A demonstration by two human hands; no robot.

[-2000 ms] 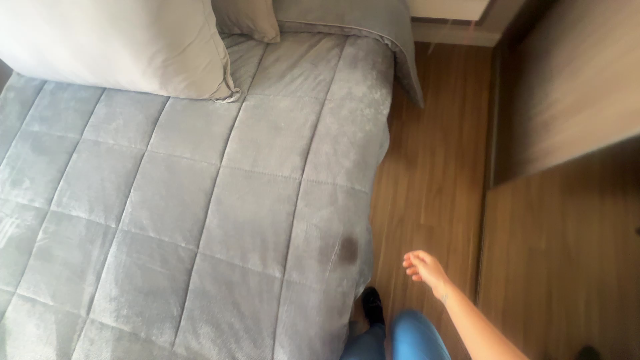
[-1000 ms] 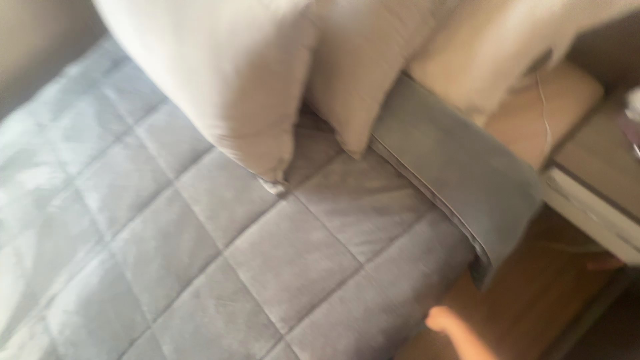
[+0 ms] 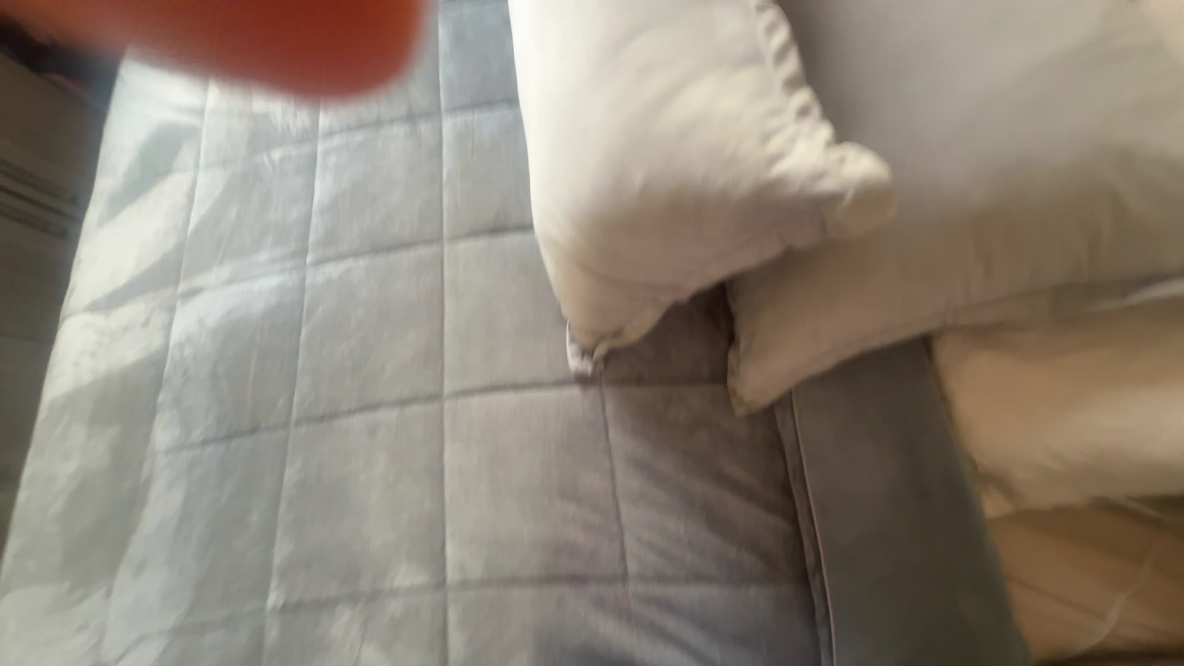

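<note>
A blurred orange-red shape, which looks like part of my left hand (image 3: 324, 46), fills the upper left corner very close to the camera. Its fingers cannot be made out, nor whether it holds anything. Behind it lies a grey quilted bedspread (image 3: 370, 324) on the bed. A pale pillow (image 3: 647, 139) with a gathered edge rests on the bedspread, and a second pillow (image 3: 860, 314) is partly under it, to the right. My right hand is out of view.
A smooth grey folded band of the bedding (image 3: 888, 499) runs down beside the pillows. Another pale pillow (image 3: 1064, 407) lies at the right, above beige bedding (image 3: 1091, 573). Wooden furniture (image 3: 37, 231) stands beyond the bed's far left edge.
The view has swung round over the bed and pillows. The hand seen low at the right earlier has left view, and a blurred shape now covers the upper left corner.
</note>
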